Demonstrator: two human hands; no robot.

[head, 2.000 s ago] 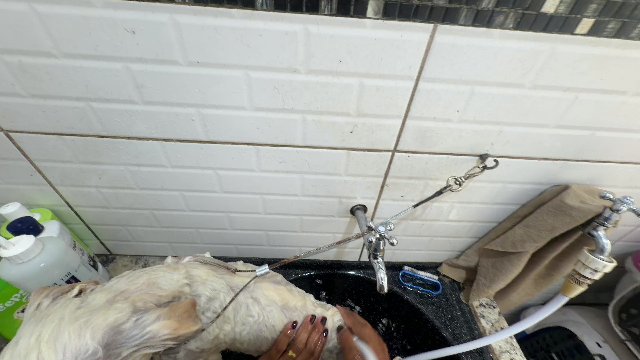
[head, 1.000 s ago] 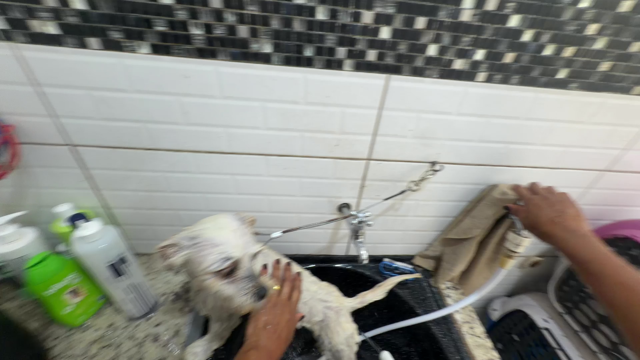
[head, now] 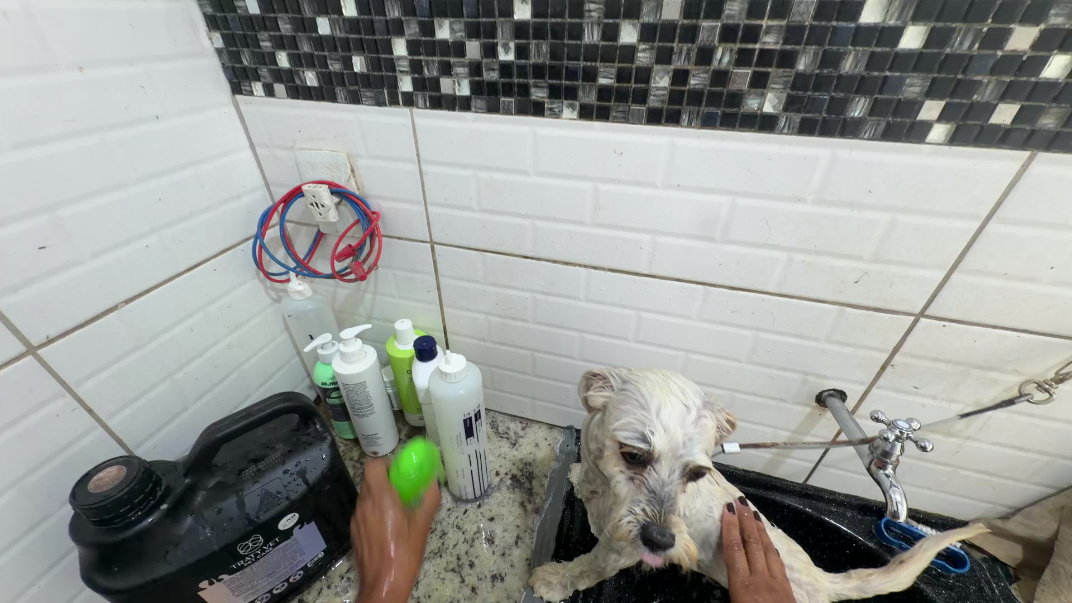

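A wet white dog [head: 653, 469] stands in the black basin [head: 837, 511], facing me, one front paw at the basin's edge. My right hand [head: 754, 557] lies flat on the dog's side, fingers together. At the left, my left hand [head: 392, 528] is closed around a bright green bottle [head: 414, 471], blurred and seen from its end, over the granite counter [head: 494, 544]. Just beside it stands a white squeeze bottle [head: 459, 427]. A tether [head: 787, 445] runs from the dog past the chrome faucet [head: 888, 461] to a metal clip [head: 1038, 389] at the right.
Pump bottles [head: 366, 394] and a lime-green bottle [head: 404, 368] stand in the corner. A large black jug [head: 218, 494] is at the lower left. Red and blue cable [head: 260, 243] hangs at a wall outlet. A blue-backed brush [head: 950, 557] and beige cloth [head: 1034, 528] are at the right.
One second ago a hand was at the hose tap on the right and the green bottle stood on the counter; now the bottle is held. The dog's head has turned to face me. The view has swung left.
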